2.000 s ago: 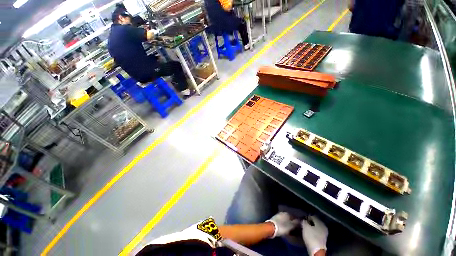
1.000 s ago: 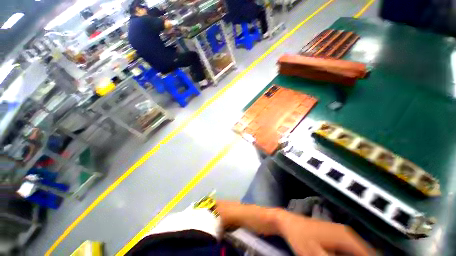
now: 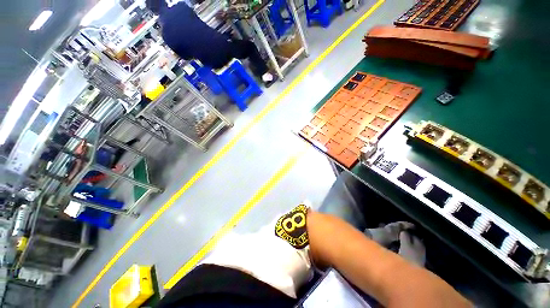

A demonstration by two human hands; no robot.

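Observation:
My left forearm crosses the lower middle and runs off the bottom edge; my left hand is cut off. My right hand does not show. A greyish glove shape (image 3: 412, 245) lies over my dark lap, with no wrist visibly joined to it. On the green bench, a long silver-white fixture frame (image 3: 449, 209) has dark square windows and end latches. Behind it lies a cream fixture cover (image 3: 470, 148) with yellow edges and open pockets. A flat orange-brown pocketed tray (image 3: 368, 114) sits at the bench's left edge, with a few black parts at its far corner.
A red-brown stack of strips (image 3: 425, 47) lies beyond the tray, with a filled tray (image 3: 437, 12) behind it. A small loose black part (image 3: 445, 97) lies near the stack. A person (image 3: 196, 36) sits at another table across the aisle. A yellow bin (image 3: 132, 287) is at the bottom left.
Both gloved hands showed over my lap at first; then my left hand appeared bare, and now it is past the bottom edge. The view has swung, moving the bench items up and right.

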